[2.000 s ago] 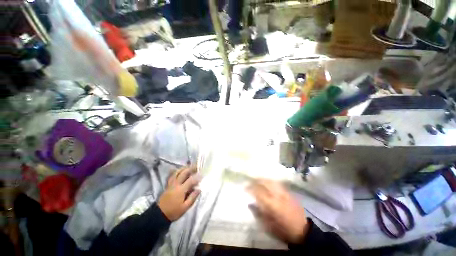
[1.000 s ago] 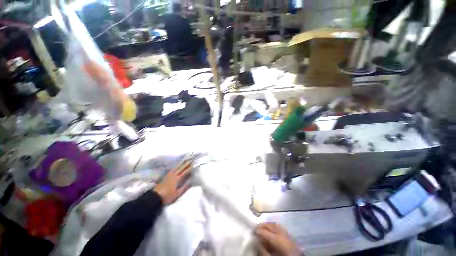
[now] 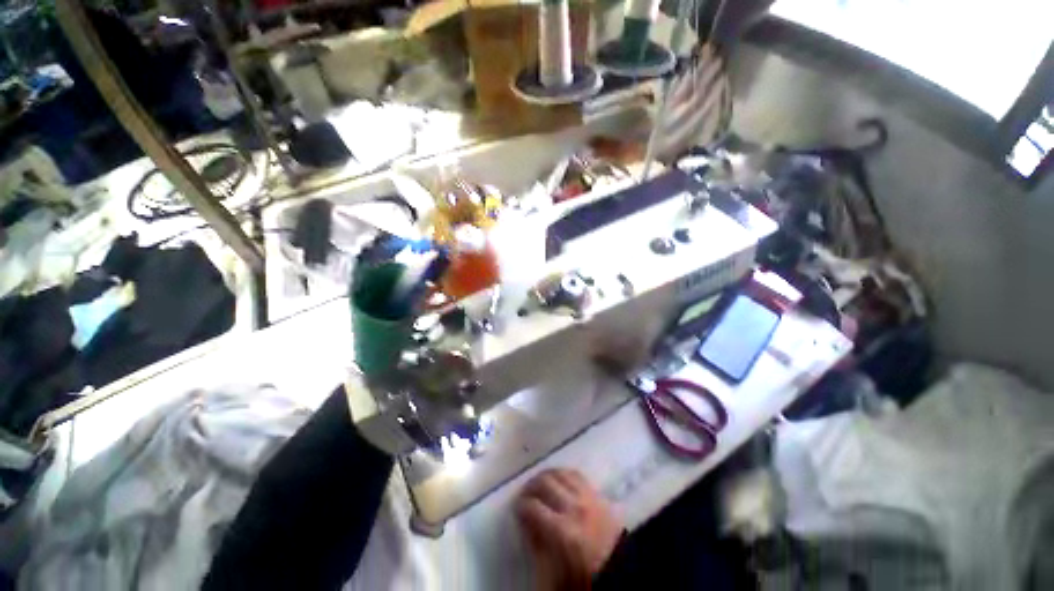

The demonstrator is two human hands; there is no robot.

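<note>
The white sewing machine stands across the middle, with its needle area lit at the left end. Pale garment cloth lies heaped left of the machine. My left dark sleeve reaches up to the machine's left end; the left hand itself is hidden. My right hand lies low in front of the machine bed, fingers bent, at the table's front edge. Whether it grips any cloth is unclear.
Dark red-handled scissors and a phone lie right of the needle. A green holder stands above the needle. Thread cones stand behind. White cloth is heaped at the far right.
The view has swung right, bringing the machine to the middle. The left hand has gone from sight behind the machine's end. The purple device has left the picture.
</note>
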